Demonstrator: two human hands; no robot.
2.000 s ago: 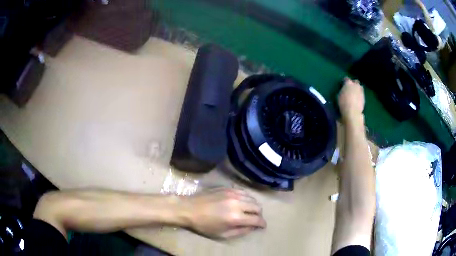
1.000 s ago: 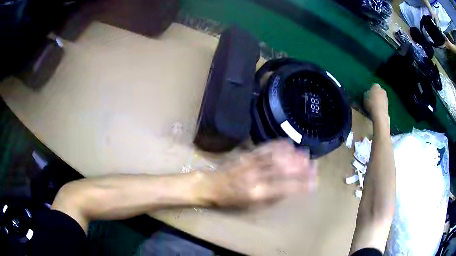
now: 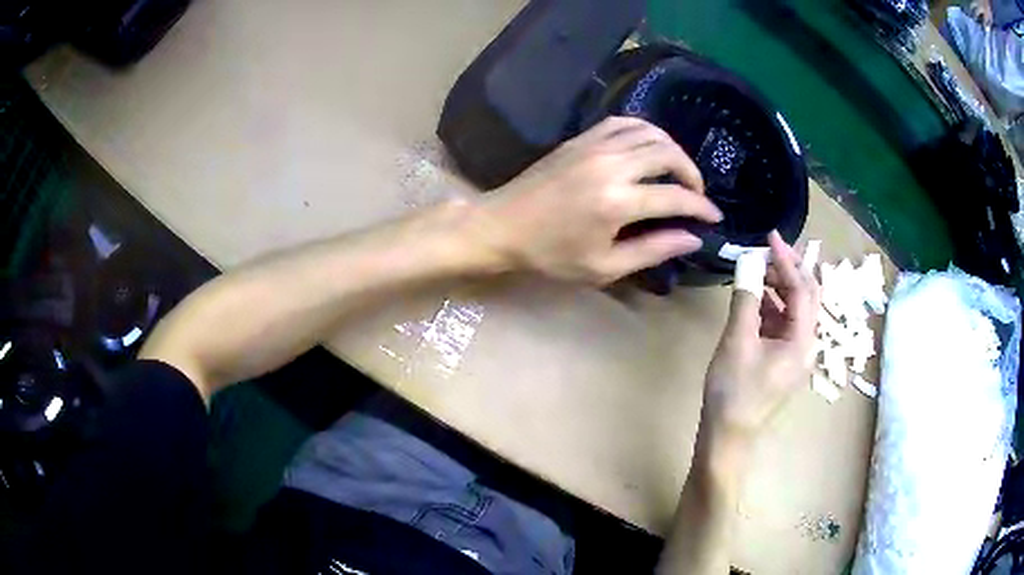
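Observation:
The black round fan (image 3: 775, 185) lies grille up, with lit digits at its centre and its dark block base (image 3: 537, 84) at upper left. One white strip (image 3: 788, 133) is on the rim's upper right; another (image 3: 732, 252) is at the lower rim. My left hand (image 3: 595, 208) reaches over the fan's lower left, fingers apart, hiding part of the rim. My right hand (image 3: 766, 326) is at the lower rim, its fingertips beside the lower strip, one finger wrapped in off-white. Whether it pinches the strip is unclear.
Loose white strips (image 3: 848, 318) lie right of my right hand, beside a puffy white plastic bag (image 3: 941, 427). The green conveyor belt (image 3: 865, 135) runs beyond the tan bench (image 3: 584, 382). Dark items are at the upper right; more black fans (image 3: 45, 388) are at lower left.
My right hand has come back from the belt side to the lower rim. My left hand has moved onto the fan. The view has shifted, so the fan sits higher; the lower strip now shows between my hands.

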